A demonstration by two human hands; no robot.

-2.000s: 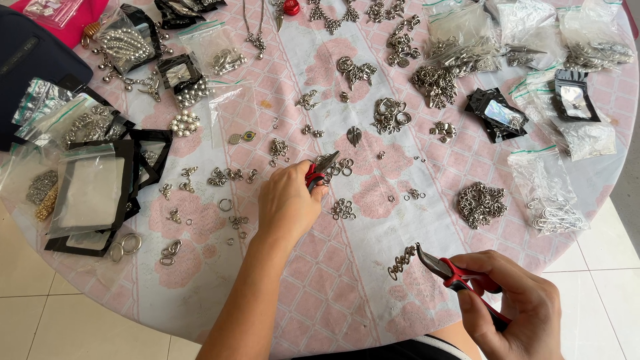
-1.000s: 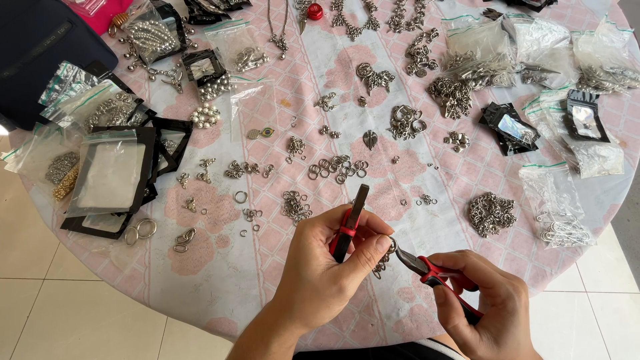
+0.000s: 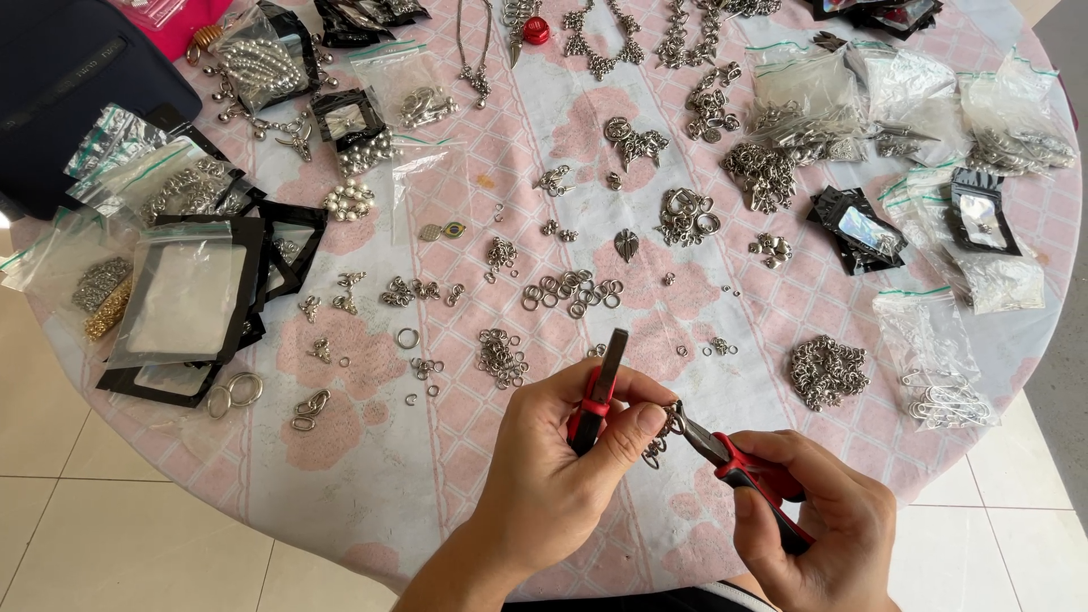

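My left hand (image 3: 565,455) holds red-and-black pliers (image 3: 599,391) in its palm, jaws pointing up. Its thumb and index finger pinch a metal ring at the end of a short chain of linked rings (image 3: 656,444). My right hand (image 3: 816,518) grips a second pair of red-and-black pliers (image 3: 748,476), whose dark jaw tips meet the ring at my left fingertips. Part of the chain is hidden behind the left thumb. Just beyond the hands lie a group of loose jump rings (image 3: 574,291) and a pile of smaller rings (image 3: 502,359).
Zip bags (image 3: 183,293) of metal parts are stacked at the left, with more bags (image 3: 807,102) at the back right. A coiled chain pile (image 3: 829,372) and a bag of safety pins (image 3: 935,365) lie right. Necklaces (image 3: 603,42) and a red cap (image 3: 536,31) are at the back.
My left hand has come back from the loose rings toward my right hand and now pinches a ring at the chain. The right pliers' tips have come up to it.
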